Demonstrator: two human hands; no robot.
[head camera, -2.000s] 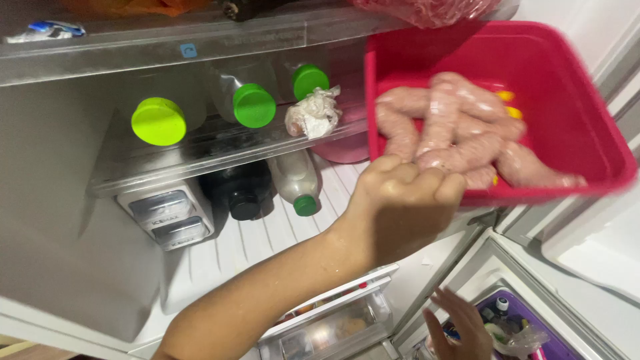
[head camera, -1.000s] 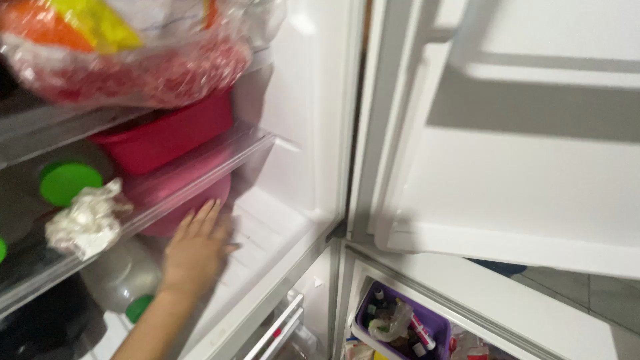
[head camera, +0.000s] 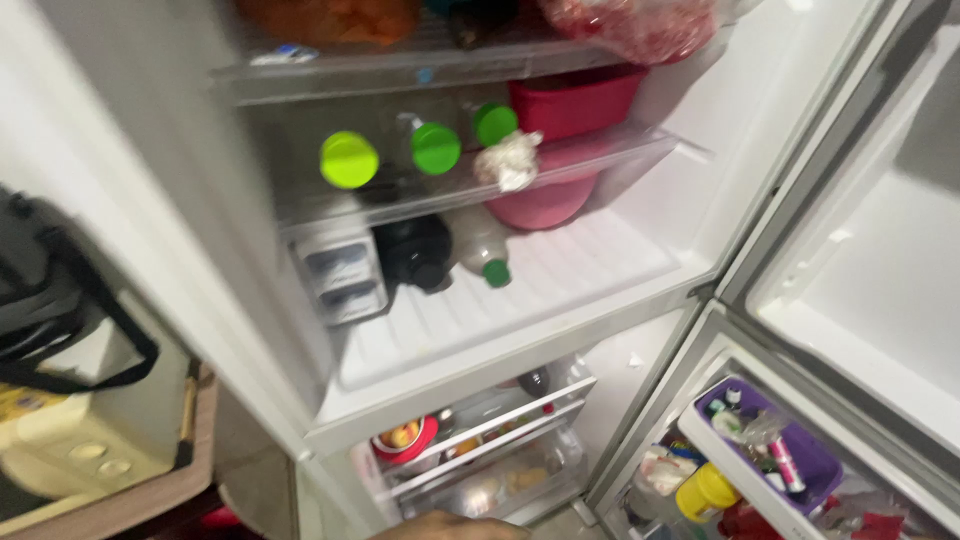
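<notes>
At the bottom edge, my left hand (head camera: 454, 527) shows only as the blurred back of the hand, below the freezer drawers; its fingers and anything in them are hidden. My right hand is out of view. A red plastic container (head camera: 581, 105) stands on the middle glass shelf of the open fridge, at its right end. Beside it, a crumpled whitish plastic bag (head camera: 510, 163) sits near the green-capped bottles (head camera: 435, 148). Below the shelf are a pink bowl (head camera: 544, 202), a clear bottle with a green cap (head camera: 487, 259) and a dark bottle (head camera: 416, 255).
Both doors stand open at the right; the lower one holds a purple basket (head camera: 821, 469) of small items and a yellow container (head camera: 706, 493). Freezer drawers (head camera: 487, 435) lie below the fridge floor. A bag of red food (head camera: 637, 26) overhangs the top shelf. A cream appliance (head camera: 112, 435) stands left.
The red container, in my left hand two seconds ago, now rests on the shelf. My left hand has left the pink bowl's side. The view has swung back to the left.
</notes>
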